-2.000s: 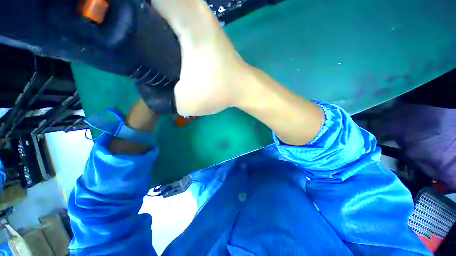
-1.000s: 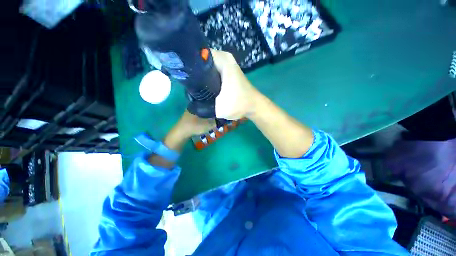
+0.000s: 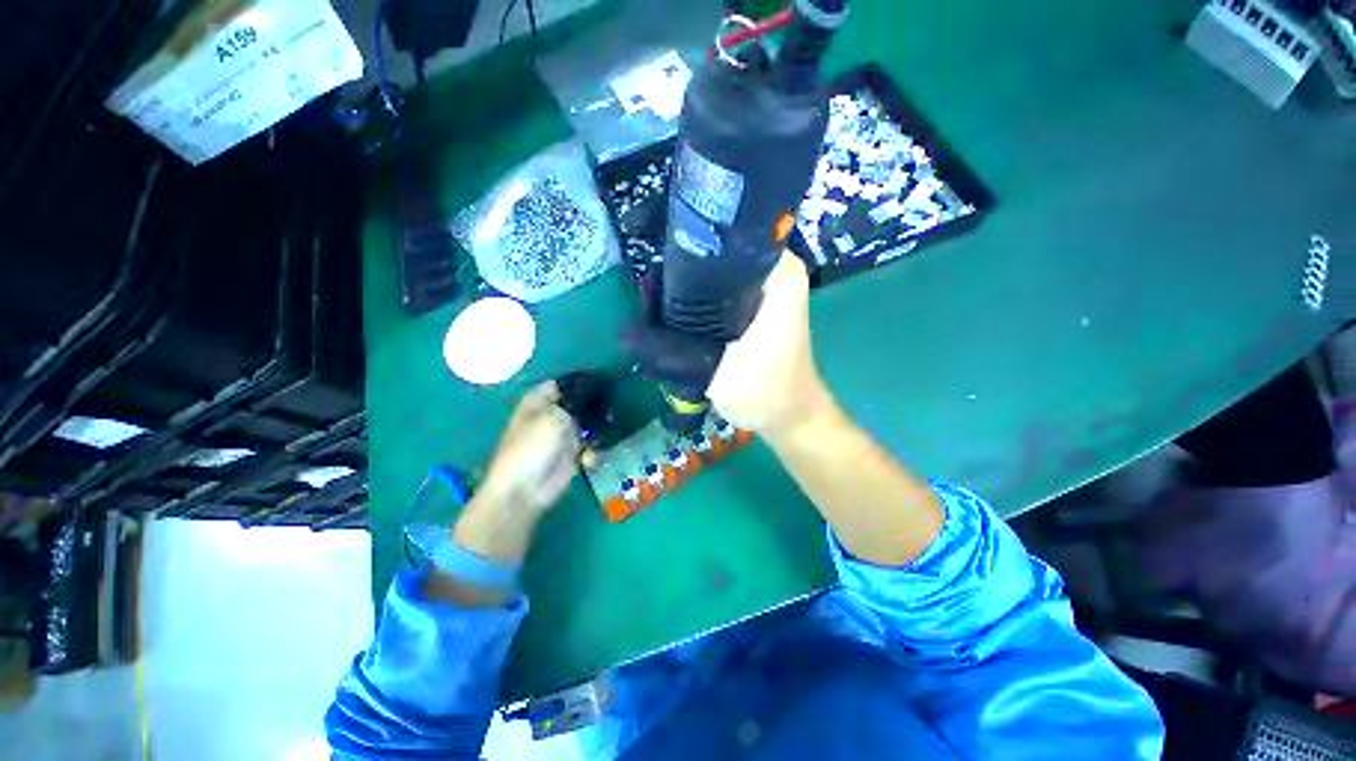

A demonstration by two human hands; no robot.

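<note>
My right hand [image 3: 769, 354] is closed around the black electric screwdriver [image 3: 711, 223], held upright with its yellow-ringed tip down over the assembly fixture [image 3: 677, 467]. The fixture is a grey bar with an orange-red front edge and a row of small silver and dark pieces. The tip is at the row's right part; whether it touches a piece is hidden. My left hand [image 3: 538, 446], with black coverings on its fingers, is at the fixture's left end. Its fingertips are dark and blurred, so I cannot tell whether it holds anything.
A divided parts tray [image 3: 970, 208] lies behind the screwdriver. A bag of small hardware [image 3: 547, 231] and a round white lid [image 3: 491, 341] lie to the left. A slotted block [image 3: 1252, 51] is at the far right, above a small silver row [image 3: 1315, 272]. Black crates [image 3: 179, 357] stand left.
The view has shifted, showing more of the bench and the bag. The screwdriver now stands more upright over the fixture. My left hand shows more fully, at the fixture's left end.
</note>
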